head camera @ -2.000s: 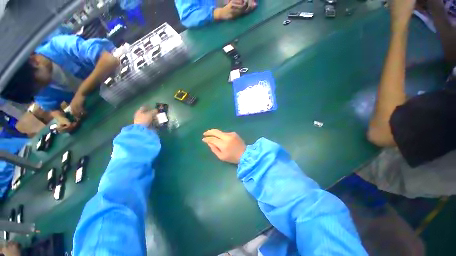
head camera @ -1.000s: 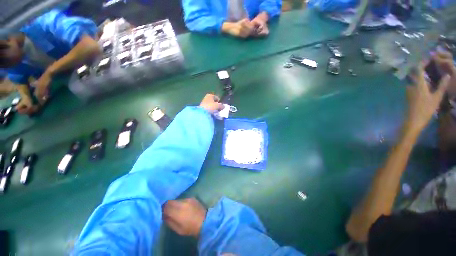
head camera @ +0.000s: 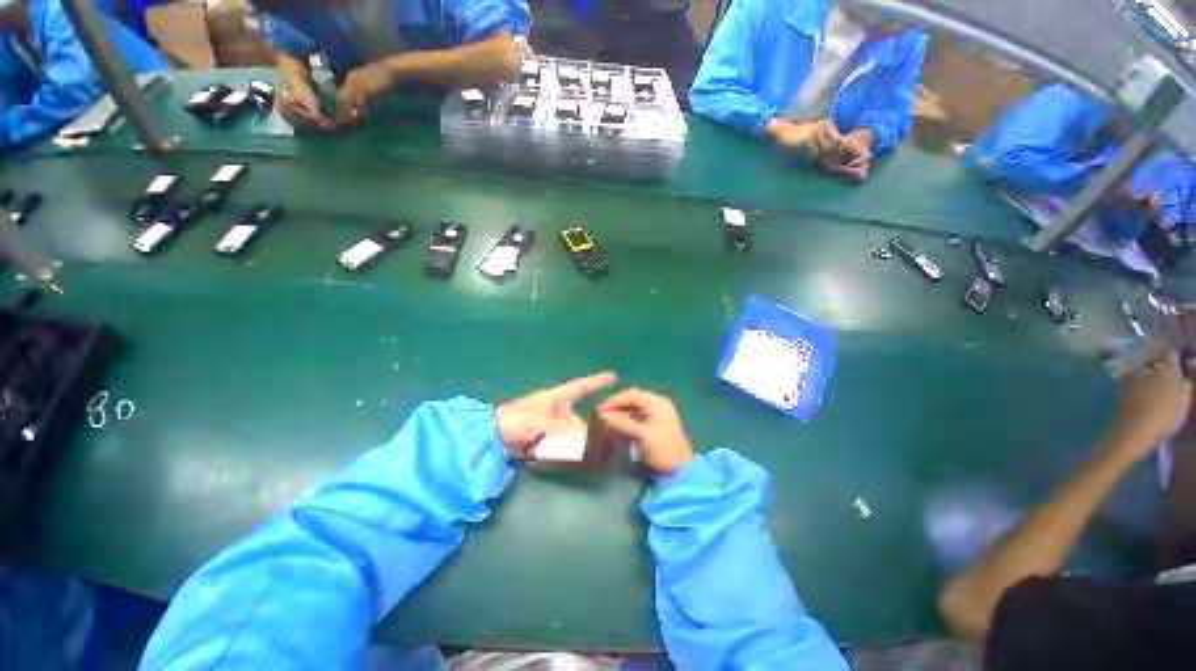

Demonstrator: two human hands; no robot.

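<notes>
My left hand (head camera: 540, 417) is palm up in front of me and holds a phone (head camera: 561, 443) with a white rectangle on its left part; its dark right part is blurred. My right hand (head camera: 645, 426) is at the phone's right end with bent fingers; whether it grips anything cannot be told. A blue parts bin (head camera: 820, 364) with white contents (head camera: 771, 367) lies to the right of my hands. A yellow-trimmed phone (head camera: 584, 249) lies beyond my hands.
Several black phones (head camera: 377, 245) lie spaced across the green bench (head camera: 262, 433). Stacked clear trays (head camera: 564, 125) stand at the far side. A black tray (head camera: 50, 393) is at the left edge. A small piece (head camera: 860, 507) lies right. People sit opposite; a bare arm (head camera: 1049, 524) reaches in at right.
My left hand has drawn back from beside the bin with a phone, and my right hand has come up to it. The camera view has shifted, with more of the left side showing.
</notes>
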